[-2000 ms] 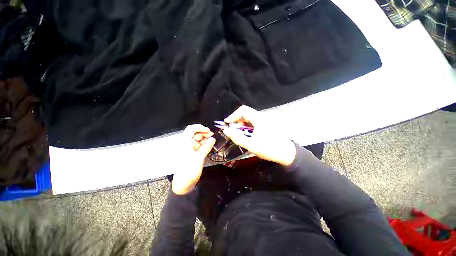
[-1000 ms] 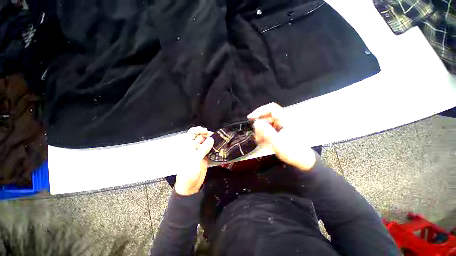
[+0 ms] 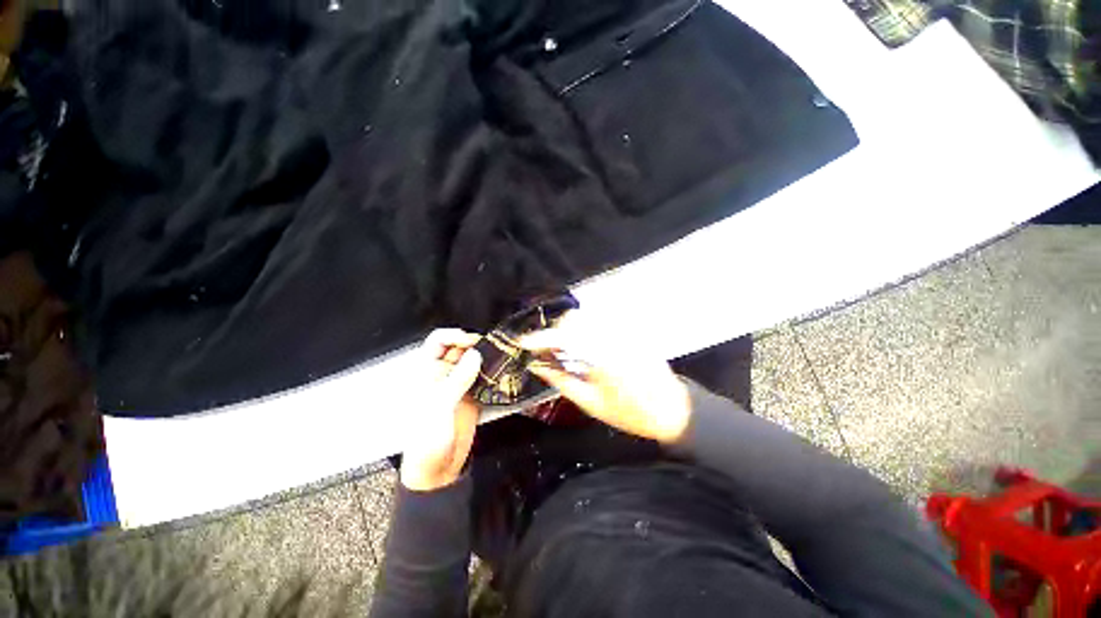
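A black jacket (image 3: 290, 205) lies spread on the white table, with white specks on it. A part of its edge is turned over at the table's front edge and shows plaid lining (image 3: 510, 384). My left hand (image 3: 449, 398) pinches the left side of this turned edge. My right hand (image 3: 610, 384) is bent over the right side of the lining, with its fingertips at the cloth. Something small and pale shows at its fingers; I cannot tell what it is. Whether the right hand grips the edge is unclear.
The white table (image 3: 797, 260) has a curved front edge. Plaid garments (image 3: 1026, 42) lie at the far right. Brown cloth (image 3: 42, 398) and a blue crate (image 3: 97, 495) are at the left. A red plastic stool (image 3: 1026, 537) stands on the floor at the lower right.
The view has shifted, so the jacket sits further left. My right hand has moved in towards my left hand and now covers part of the lining that was spread open between them.
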